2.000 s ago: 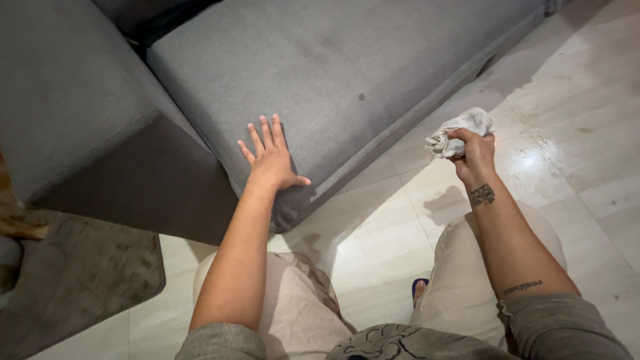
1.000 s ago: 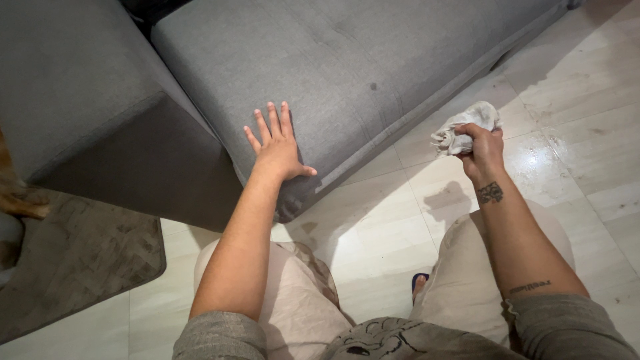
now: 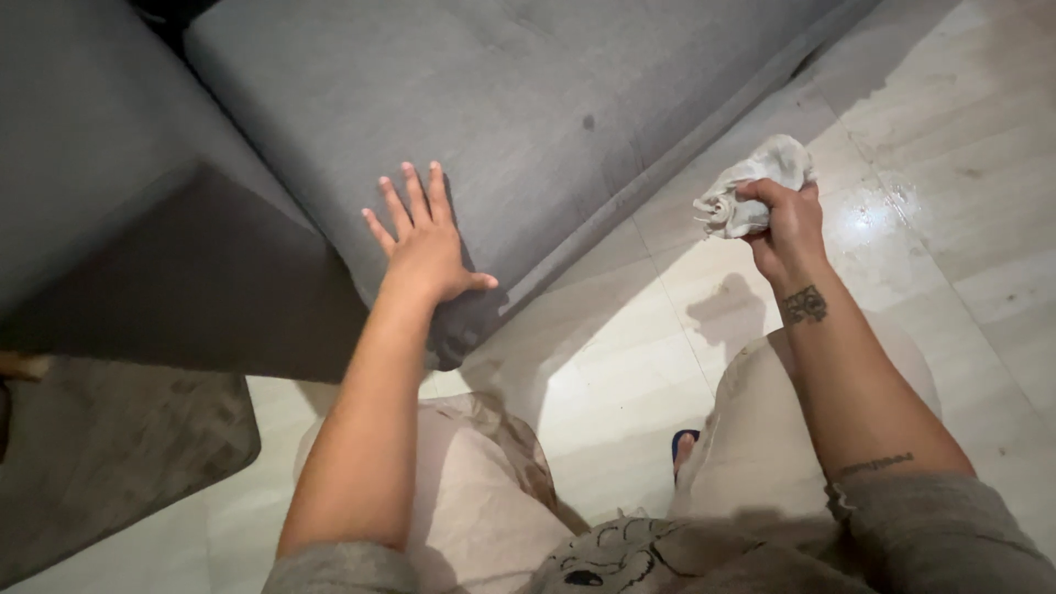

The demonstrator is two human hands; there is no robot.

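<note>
My left hand (image 3: pixel 427 239) lies with its fingers spread on the grey upholstered seat (image 3: pixel 528 107) of a sofa, near the seat's front corner. To the right, over the floor, my right hand (image 3: pixel 788 219) grips a crumpled off-white cloth (image 3: pixel 767 173), with the thumb across it. The cloth is held clear of the sofa's edge. A small dark spot (image 3: pixel 588 122) marks the seat between the two hands, and darker streaks show close to its front seam.
A grey sofa arm (image 3: pixel 165 256) rises at the left. Below it lies a dark patterned mat (image 3: pixel 124 445). Pale floor tiles (image 3: pixel 627 371) show a glossy patch (image 3: pixel 874 210) at the right. My sandalled foot (image 3: pixel 684 452) stands between my knees.
</note>
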